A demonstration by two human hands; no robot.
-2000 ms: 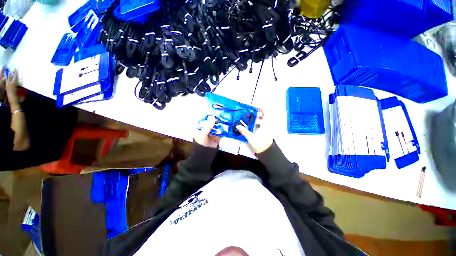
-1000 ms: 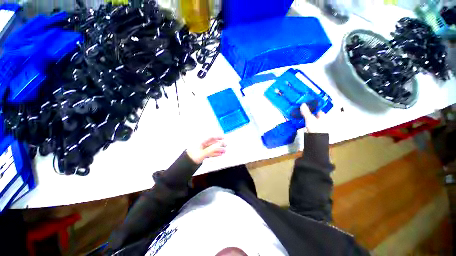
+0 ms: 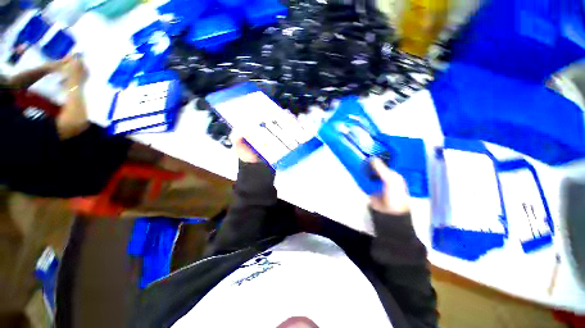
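My left hand (image 3: pixel 247 152) holds an opened retail card sleeve (image 3: pixel 262 123), its white panel with the cable picture facing up and blue flaps at both ends. My right hand (image 3: pixel 391 187) holds a shiny lighter blue inner tray (image 3: pixel 351 142) with a dark coiled cable in it, thumb over the coil. The tray is tilted, its upper edge close to the sleeve's right end; whether they touch is unclear. The view is blurred.
A black cable pile (image 3: pixel 308 54) lies behind. A blue package (image 3: pixel 410 163) lies beside my right hand. Fanned packages (image 3: pixel 471 192) and tight blue blocks (image 3: pixel 507 109) stand at right. A co-worker's hand (image 3: pixel 74 96) shows at left, near a stack (image 3: pixel 144 106).
The view has swung back left. My left hand, empty a second ago, now holds an opened sleeve. My right hand has lifted the blue tray with its cable from the stack at right.
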